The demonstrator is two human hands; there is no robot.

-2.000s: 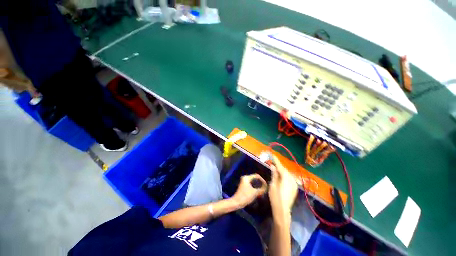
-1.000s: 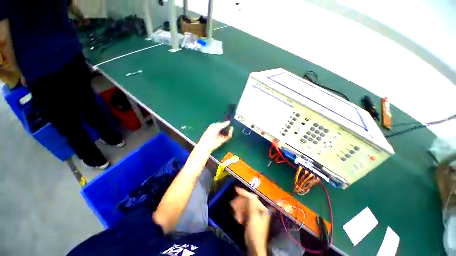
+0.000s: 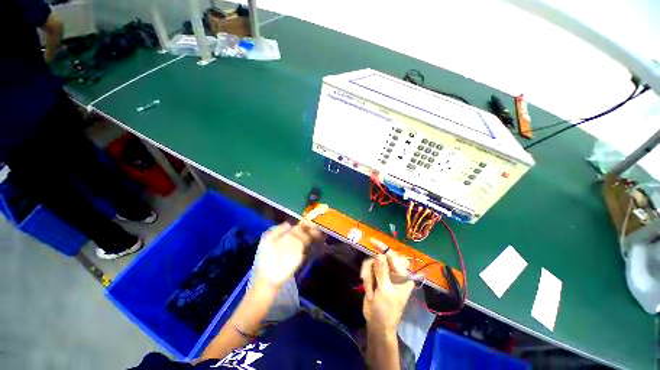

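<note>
The orange test fixture board (image 3: 369, 239) lies along the bench's front edge, with small white sockets on it. My left hand (image 3: 281, 254) is at its left end, fingertips blurred; I cannot tell whether it holds anything. My right hand (image 3: 387, 287) is at the front edge of the board's right half, closed around a slim test probe (image 3: 402, 277). A red test lead (image 3: 461, 253) loops from the tester towards this hand. The cream cable tester (image 3: 420, 144) stands behind the board. A small black plug (image 3: 313, 194) lies behind the board's left end.
A blue tote (image 3: 145, 312) with black cables is at lower left, another blue tote (image 3: 470, 353) at lower right. Two paper slips (image 3: 504, 271) lie right of the tester. A black piece (image 3: 453, 280) is at the board's right end. A person (image 3: 54, 159) stands at far left.
My left hand has come back from beside the tester to the board's left end. My right hand has risen from below the board to its edge. The view has shifted.
</note>
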